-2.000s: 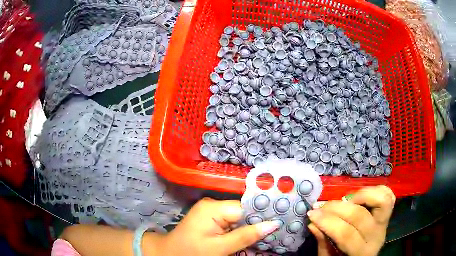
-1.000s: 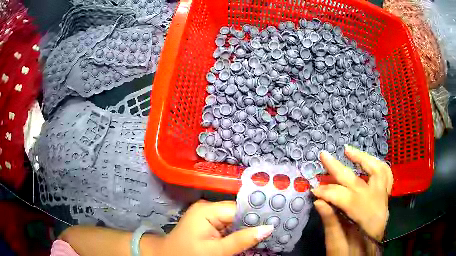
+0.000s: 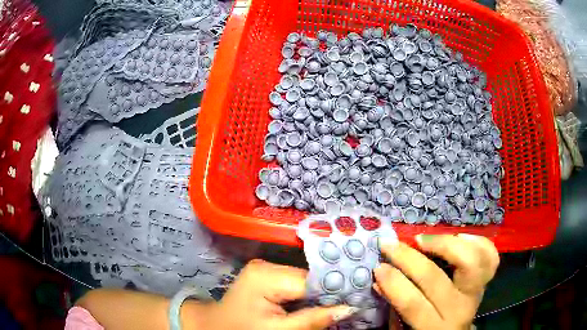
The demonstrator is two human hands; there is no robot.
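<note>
A grey moulded sheet (image 3: 345,266) with raised round domes is held upright at the basket's near rim. Its top row shows three empty holes with red behind. My left hand (image 3: 273,298) grips its left and lower edge, thumb across the front. My right hand (image 3: 437,274) has its fingertips on the right edge, partly covering a dome in the second row. The red slotted basket (image 3: 219,216) lies in front of me and bears many loose grey rubber caps (image 3: 380,129).
Unpicked domed sheets (image 3: 161,61) are stacked left of the basket. Flattened waste webs (image 3: 135,206) lie below them. Red patterned fabric (image 3: 22,116) is at the far left. A bag of orange-pink parts (image 3: 544,58) and a crumpled beige item (image 3: 569,145) are right of the basket.
The third hole in the top row was a dome two seconds ago. My right hand, spread over the basket's near side a second ago, is back against the sheet. The sheet has shifted slightly left.
</note>
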